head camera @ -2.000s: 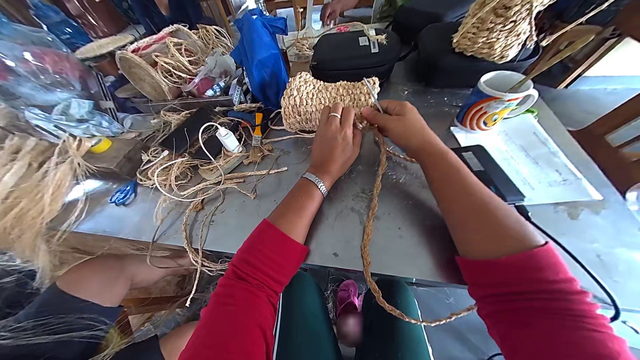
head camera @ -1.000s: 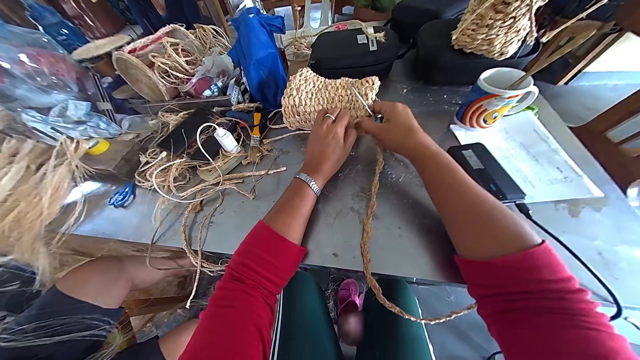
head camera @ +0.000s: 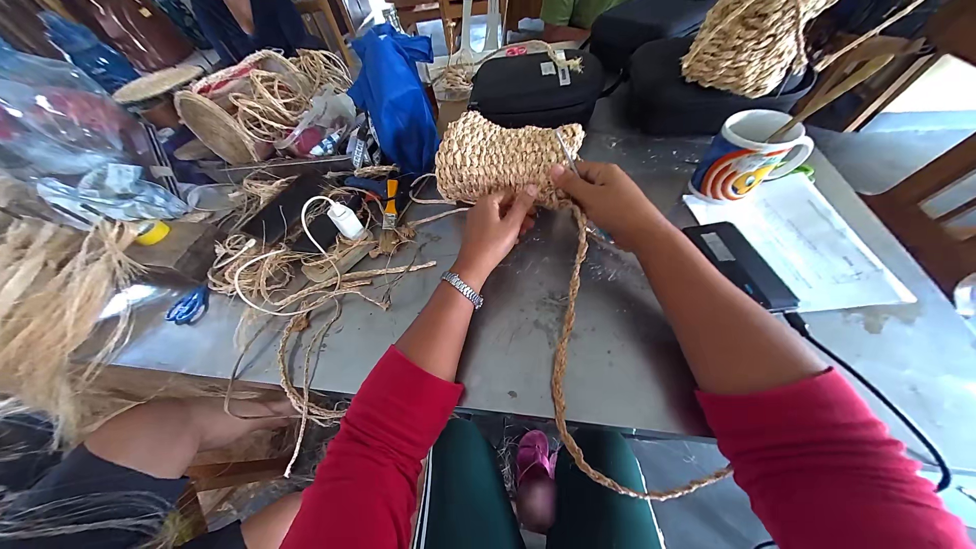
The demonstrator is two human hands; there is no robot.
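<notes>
A woven natural-fibre piece [head camera: 499, 156] with a chunky crocheted texture rests on the metal table in front of me. My left hand [head camera: 499, 221] pinches its lower edge. Just right of it, my right hand [head camera: 602, 198] grips a thin metal crochet hook [head camera: 566, 151], whose tip lies against the front of the weave. A braided fibre cord [head camera: 563, 358] runs from the piece's lower right corner, down over the table edge and across my lap to the right. The undersides of both hands' fingers are partly hidden.
Loose fibre cords [head camera: 305, 290], a white plug [head camera: 345, 219] and blue scissors [head camera: 187, 305] lie at left. Black cases [head camera: 534, 84] stand behind. At right are a mug [head camera: 743, 160], papers [head camera: 831, 236] and a black device [head camera: 743, 267] with a cable. Another person's leg [head camera: 168, 427] is at lower left.
The hook stands more upright against the weave than one second ago, when it slanted further left. My hands remain at the lower edge of the piece.
</notes>
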